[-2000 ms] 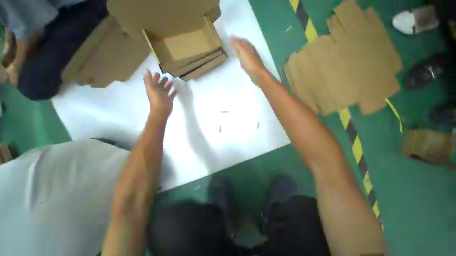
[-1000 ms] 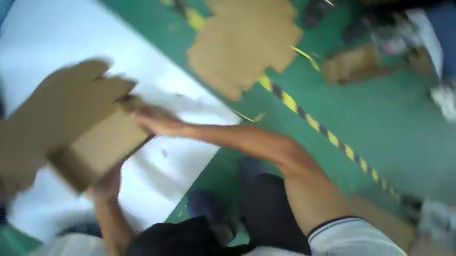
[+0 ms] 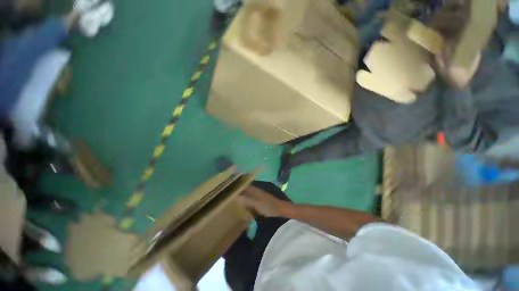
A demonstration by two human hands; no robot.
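Observation:
A nested stack of open boxes (image 3: 213,236) is in front of me at the lower middle, tilted, with brown walls and edges showing. My right hand (image 3: 260,202) grips its upper right end, fingers at the box wall. My left hand is not in view. The picture is blurred, so the number of boxes in the stack cannot be told.
A large carton (image 3: 279,74) stands on the green floor ahead. Striped tape (image 3: 166,132) runs left of it. Die-cut blanks (image 3: 94,244) lie lower left. A seated person (image 3: 398,113) handles a folded piece upper right. Rows of stacked boxes (image 3: 455,221) lie at right.
My view has swung right, bringing the large carton, another person and the rows into view. The boxes have been lifted away from the white sheet and my left hand has left the picture.

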